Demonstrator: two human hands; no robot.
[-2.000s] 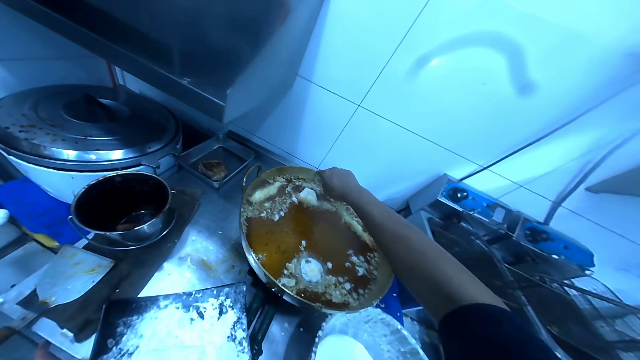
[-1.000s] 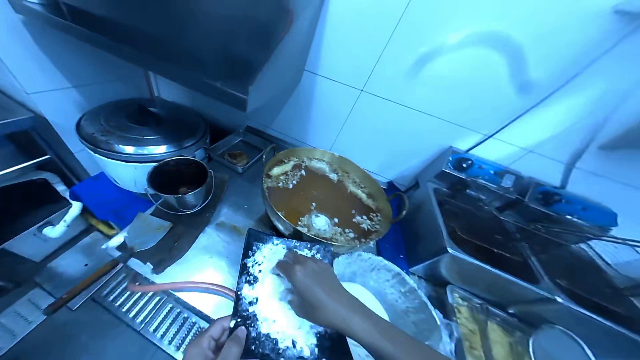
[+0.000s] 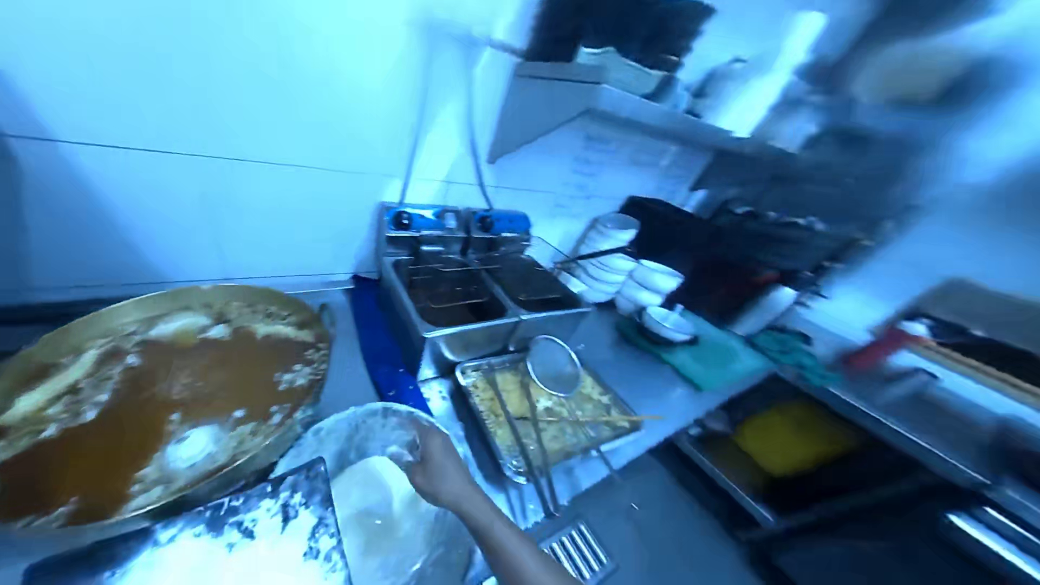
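My right hand (image 3: 435, 463) is at the right rim of a clear bowl (image 3: 357, 426) that holds a pale batter or liquid; its fingers are blurred, so whether they grip the rim cannot be told. Left of the bowl lies a black tray (image 3: 305, 504) covered with white flour. Behind the tray stands a large brass-coloured pan (image 3: 219, 296) of brown oil, with battered pieces frying around its edge. My left hand is out of view.
A twin-basin deep fryer (image 3: 487, 313) stands against the wall. In front of it, a metal tray (image 3: 504, 467) holds yellowish food, a round strainer (image 3: 555, 366) and long utensils. Stacked white bowls (image 3: 613, 268) and a green cloth (image 3: 715, 353) are farther right.
The view has swung far to the right. My right hand has moved from the floured black tray to the clear bowl. My left hand, at the tray's edge one second ago, has left the view.
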